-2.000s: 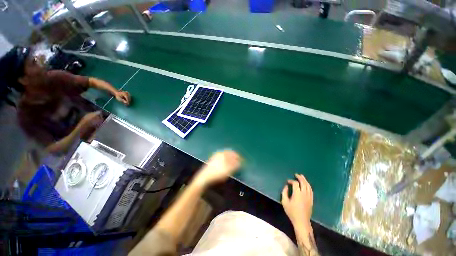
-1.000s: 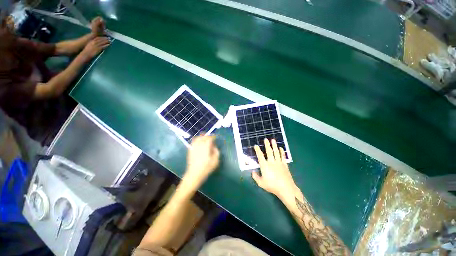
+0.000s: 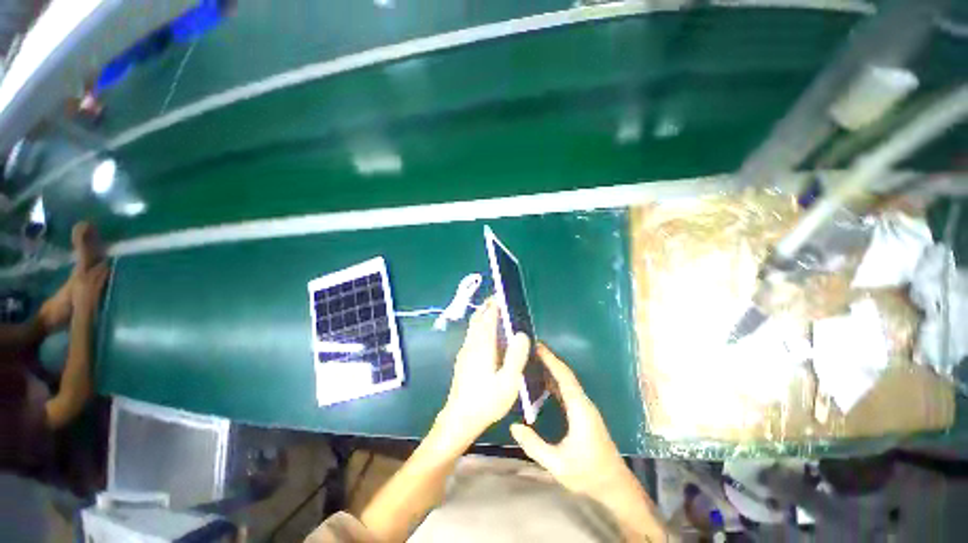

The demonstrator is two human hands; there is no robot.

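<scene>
One solar panel (image 3: 513, 292) is tilted up almost edge-on above the green bench. My left hand (image 3: 490, 371) holds it from its left side, with the thumb near its lower part. My right hand (image 3: 568, 424) is at its lower right edge, fingers apart around the lower corner; exact contact there is hard to tell. A second solar panel (image 3: 357, 331) lies face up on the bench to the left, with glare on its lower part. A bundled white cable (image 3: 460, 300) lies between the two panels.
At right, a film-covered tan board (image 3: 679, 403) bears crumpled white tissues (image 3: 852, 355) and a grey metal tool (image 3: 752, 318) above it. A pale rail (image 3: 425, 214) runs behind the panels. Another person's arms (image 3: 80, 318) are at far left. A grey-white machine (image 3: 149, 522) is at lower left.
The two panels first overlapped, then lay apart; now the right one is lifted and tilted nearly edge-on between my hands. The view has turned toward the board at right.
</scene>
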